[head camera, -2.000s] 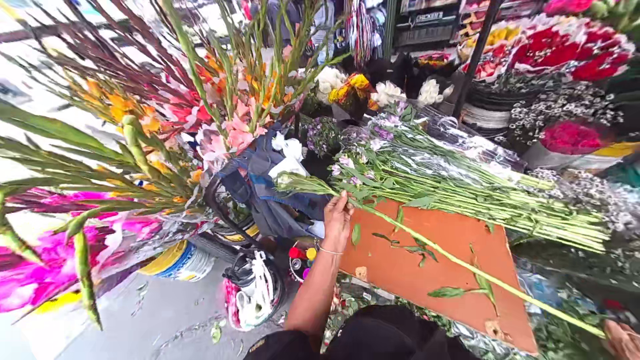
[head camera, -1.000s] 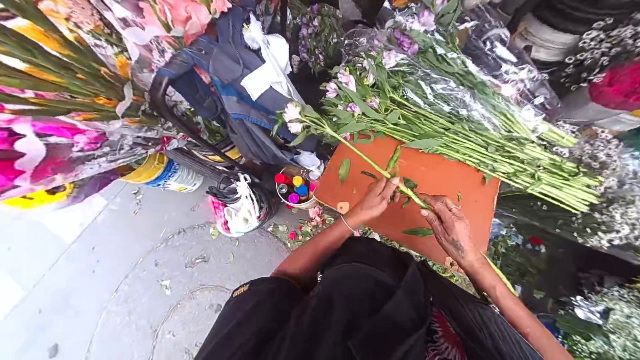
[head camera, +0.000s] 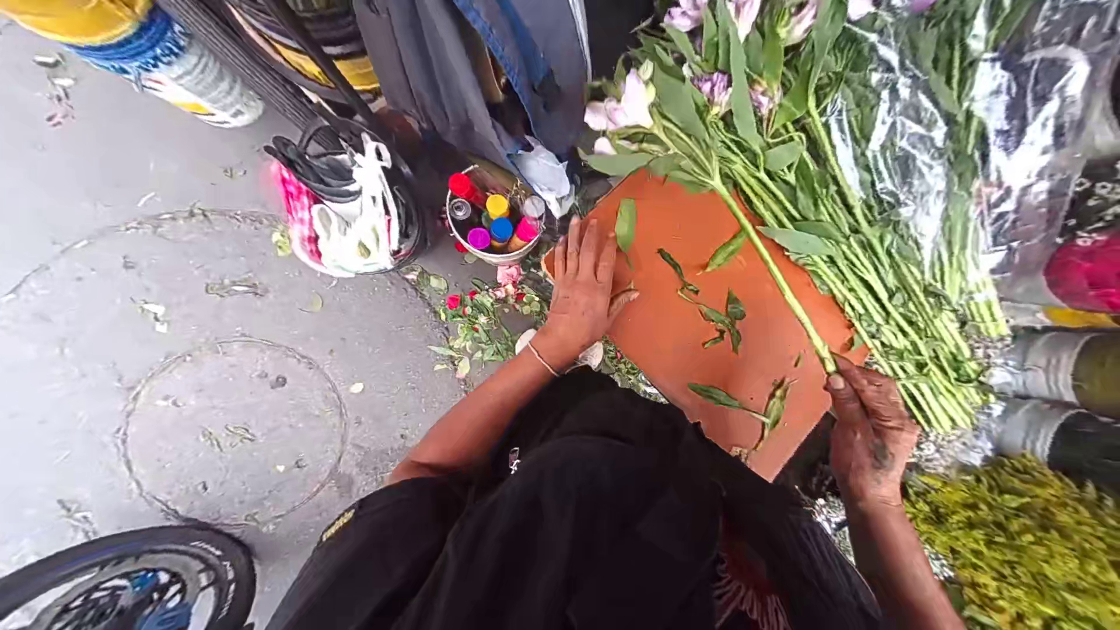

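Note:
My right hand [head camera: 871, 429] grips the lower end of a green flower stem [head camera: 779, 276]. Pale pink blossoms [head camera: 623, 109] top that stem, which lies slantwise over the orange board [head camera: 647, 359]. Flat on the board's left edge rests my left hand [head camera: 582, 284], fingers a little apart and nothing held. Loose green leaves [head camera: 722, 319] are scattered between the hands. A bundle of leafy cut stems [head camera: 884, 319] with pink and purple flowers lies along the board's right side, partly beside clear plastic wrap [head camera: 1015, 114].
A small bucket of spray cans or capped bottles [head camera: 494, 232] stands left of the board, near a container with white straps [head camera: 359, 219]. Grey cloth [head camera: 420, 79] hangs above. A wheel [head camera: 131, 586] is at lower left, yellow-green foliage [head camera: 1024, 542] at lower right.
My left hand has let go of the stem and moved left onto the board. My right hand now holds the stem near its lower end. The view has tilted down.

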